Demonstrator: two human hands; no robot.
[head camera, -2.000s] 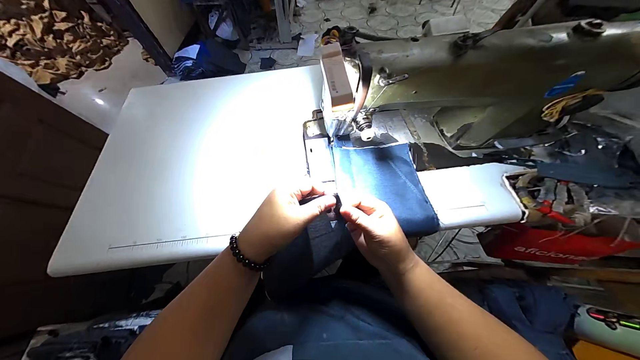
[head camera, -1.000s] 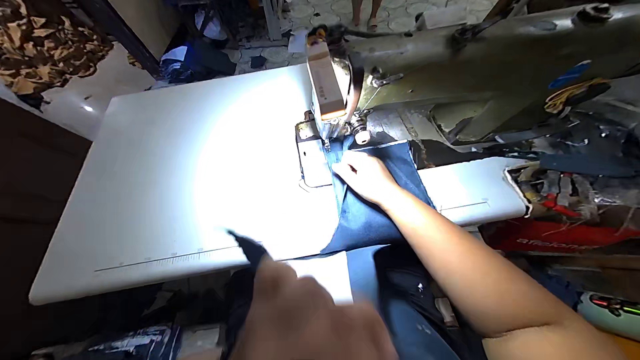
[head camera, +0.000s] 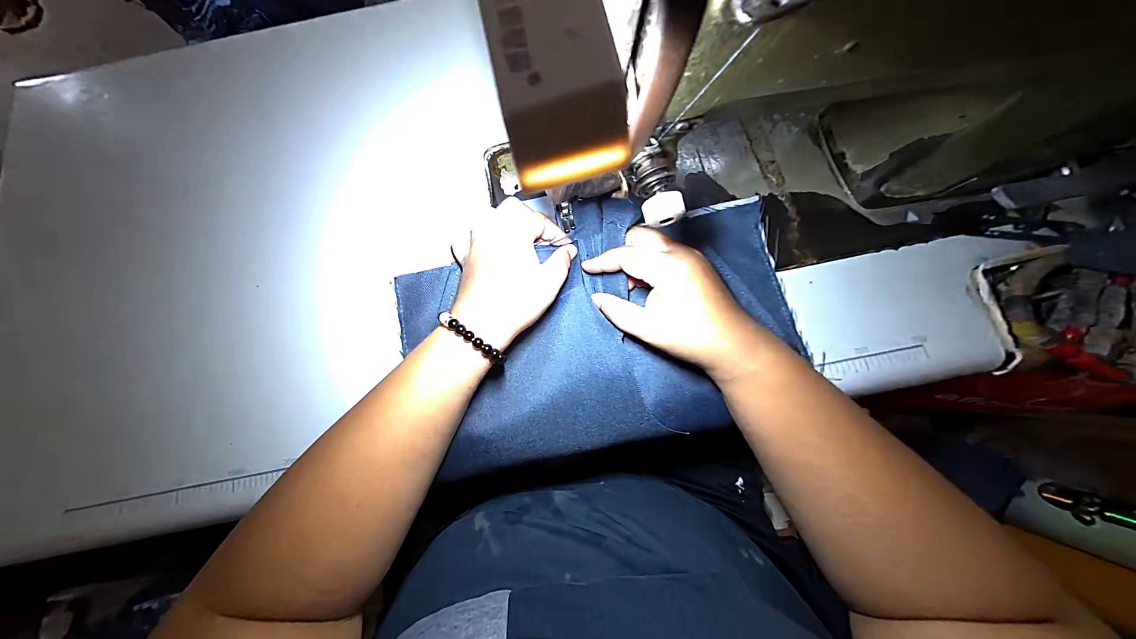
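Navy fabric (head camera: 568, 390) lies across the front edge of the sewing machine table, its upper part at the presser foot (head camera: 566, 216). My left hand (head camera: 513, 275), with a dark bead bracelet (head camera: 472, 338) at the wrist, pinches the cloth just left of a folded seam. Right of that seam, my right hand (head camera: 666, 288) grips the fabric between thumb and fingers, some fingers hidden under a fold. Both hands are just below the presser foot, their fingertips close together. The needle cannot be made out clearly.
A lamp-lit white tabletop (head camera: 195, 266) spreads to the left. Above the hands hangs a box-shaped attachment (head camera: 559, 89); the green machine arm (head camera: 905, 106) runs to the right. Tools and scraps (head camera: 1083, 311) lie at the far right.
My left hand has come up from the lower front onto the cloth beside the presser foot. Navy cloth now extends left of the foot too. The view has moved closer.
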